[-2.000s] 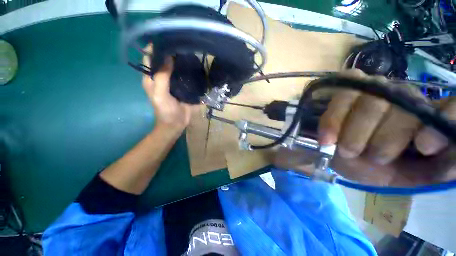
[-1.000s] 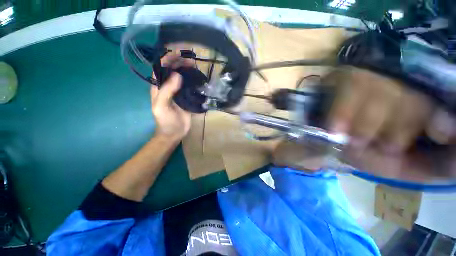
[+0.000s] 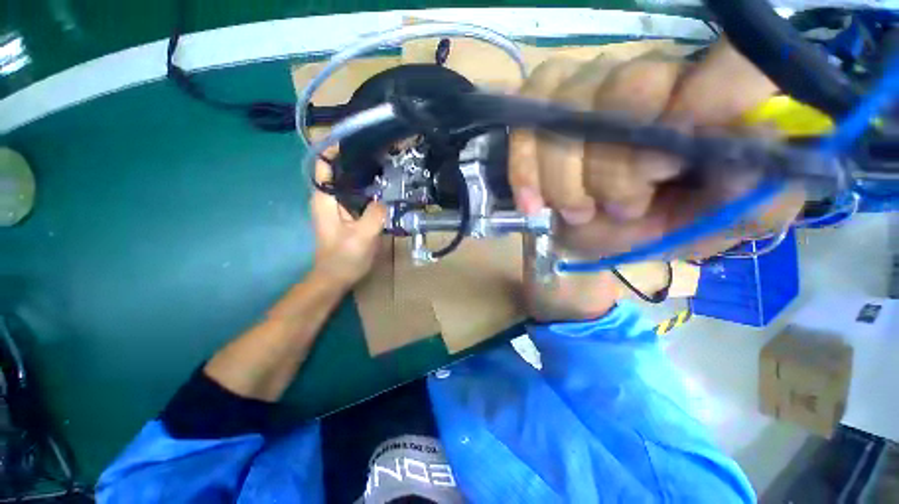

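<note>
A black headset point(image 3: 361, 118) with silver hoops lies over the cardboard sheets. My left hand point(image 3: 347, 236) holds its near left edge, thumb on the ear cup. My right hand point(image 3: 631, 148) is closed round the powered screwdriver, whose barrel is mostly hidden by the fingers and a black hose. The silver screw-feed nose point(image 3: 406, 177) is at the ear cup; the tip's contact point is hidden. The air cylinder point(image 3: 483, 223) lies below the barrel in metal brackets. A blue air hose point(image 3: 670, 241) runs from its end fitting up to the right.
Tan cardboard sheets point(image 3: 483, 295) lie on the green work surface point(image 3: 177, 246). A black bundled cable point(image 3: 271, 116) trails left over the pale rail point(image 3: 108, 71). A blue bin point(image 3: 749, 281) and a cardboard box point(image 3: 803, 379) stand at lower right.
My right hand and the screwdriver have moved left, bringing the driver over the headset. The headset has turned and its cable shows at left. The pile of headsets at right is out of sight.
</note>
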